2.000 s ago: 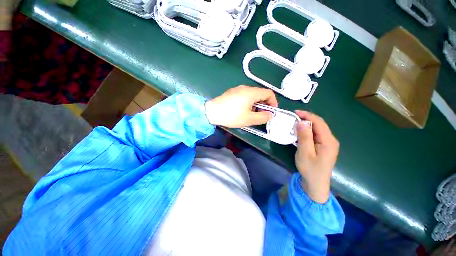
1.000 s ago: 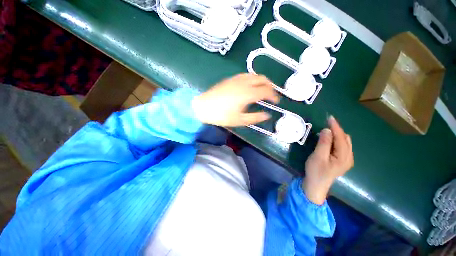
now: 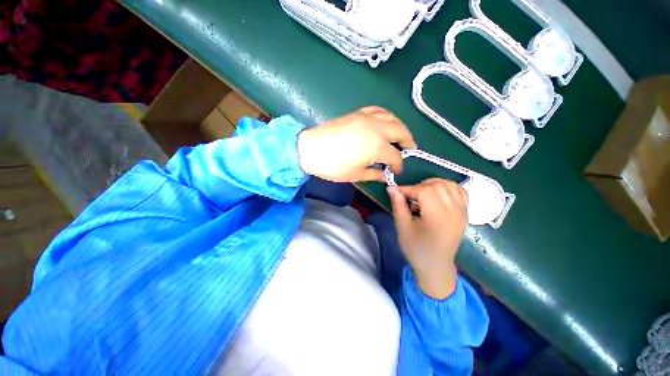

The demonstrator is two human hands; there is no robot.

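Observation:
A white plastic loop housing [image 3: 485, 200] lies at the green bench's near edge, its round disc end to the right. My left hand [image 3: 358, 145] is at the loop's rounded left end, thumb and fingers closed on its rim. My right hand [image 3: 433, 220] reaches over the loop's near side, thumb and finger pinching at the same rounded end. Any small part between the fingertips is hidden. Three more white housings [image 3: 499, 136] lie overlapped in a row just beyond.
A stack of white housings [image 3: 367, 33] stands at the top middle. An open brown parts box [image 3: 617, 158] with clear plastic inside is at the right. More housings [image 3: 657, 352] show at the lower right edge. A brown carton [image 3: 192, 99] is below the bench edge at left.
My right hand has moved left from beside the disc end to the rounded end. My left hand has closed on that end. The view has shifted, so the bench items appear further right.

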